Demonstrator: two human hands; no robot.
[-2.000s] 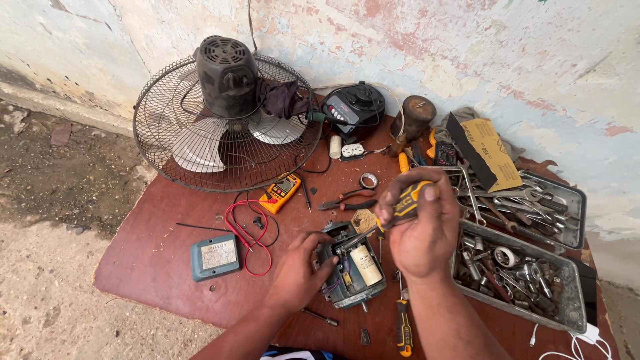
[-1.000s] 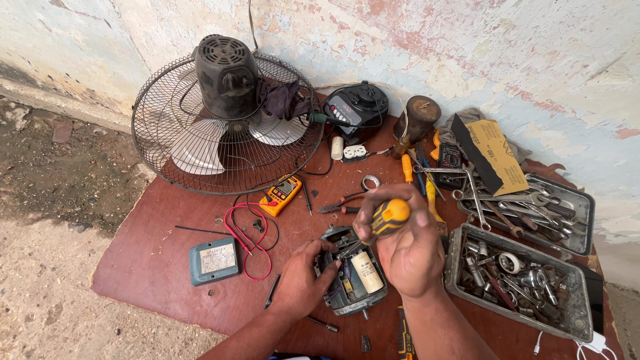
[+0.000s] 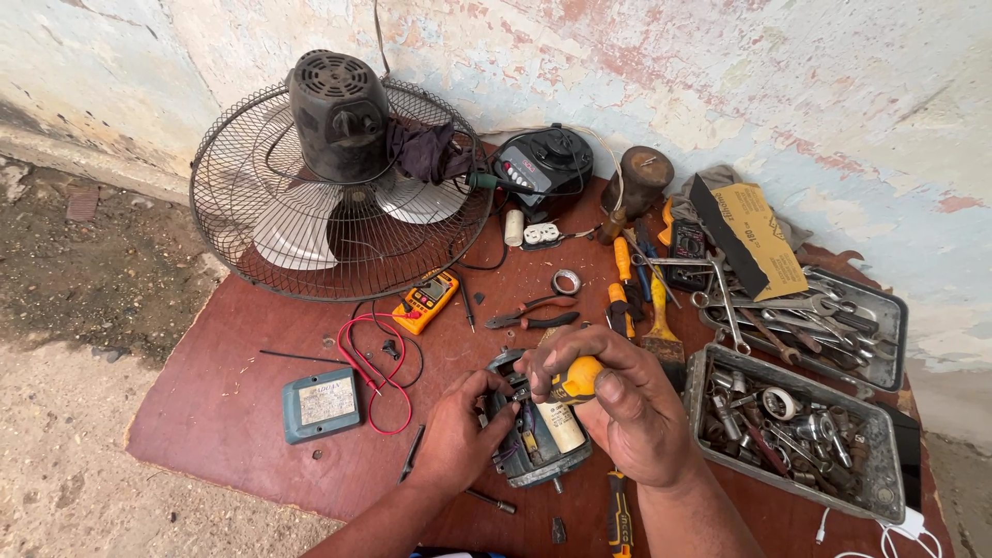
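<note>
An electric motor (image 3: 535,457) with its wiring box uncovered lies on the brown table, a white cylindrical capacitor (image 3: 561,426) in the box. My right hand (image 3: 632,403) grips the yellow and black handle of a screwdriver (image 3: 575,381) above the motor; its tip is hidden by my fingers. My left hand (image 3: 469,426) reaches into the box from the left, thumb and forefinger on a small part among the wires; whether they pinch it I cannot tell. The blue-grey cover (image 3: 322,404) with a label lies to the left. Another yellow-black handled tool (image 3: 619,515) lies below my right hand.
A caged fan (image 3: 341,190) stands at the back left, with an orange multimeter (image 3: 426,301) before it. Pliers (image 3: 535,314), a tape roll (image 3: 566,282) and a paintbrush (image 3: 660,329) lie beyond the motor. Trays of sockets (image 3: 798,442) and wrenches (image 3: 837,325) stand at the right.
Two seconds ago the screwdriver was tilted, its shaft in view; now its handle end points up toward me. My left hand stays at the motor.
</note>
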